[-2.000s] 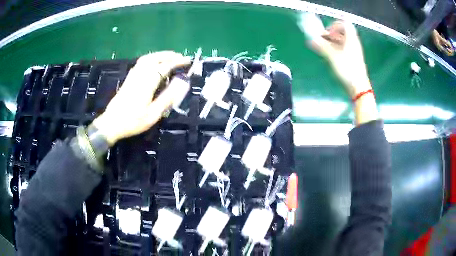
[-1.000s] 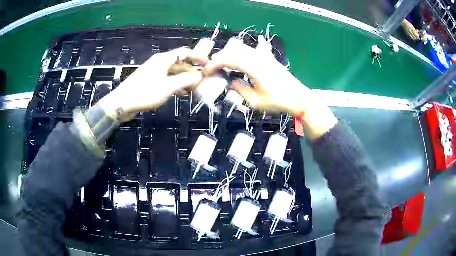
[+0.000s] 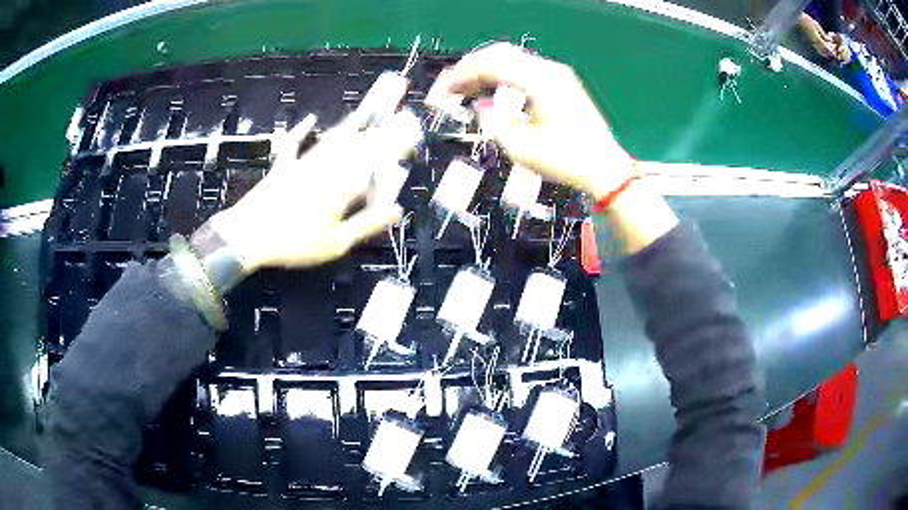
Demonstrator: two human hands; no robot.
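The black blister tray (image 3: 299, 344) lies in front of me, with several white wired units (image 3: 465, 301) in pockets on its right side, wires toward the back. My left hand (image 3: 324, 194) is over the tray's middle, palm down, with its fingertips at a white unit (image 3: 388, 184) it partly covers; whether it grips it is unclear. My right hand (image 3: 543, 115) is bent over the tray's back right part, its fingers curled at a unit's wires near the back row; the fingertips are blurred. Another white unit (image 3: 386, 98) shows behind my left fingers.
The green conveyor (image 3: 687, 129) runs beyond the tray, with a loose wired unit (image 3: 730, 72) at right. A pale rail (image 3: 737, 179) borders it. Red boxes (image 3: 886, 249) stand at far right. Another person's hand (image 3: 824, 42) shows at top right. An orange-red patch (image 3: 590, 247) marks the tray's right edge.
My right hand has come from over the conveyor to the tray, then moved slightly back and right, apart from my left hand. A unit now shows uncovered in the second row.
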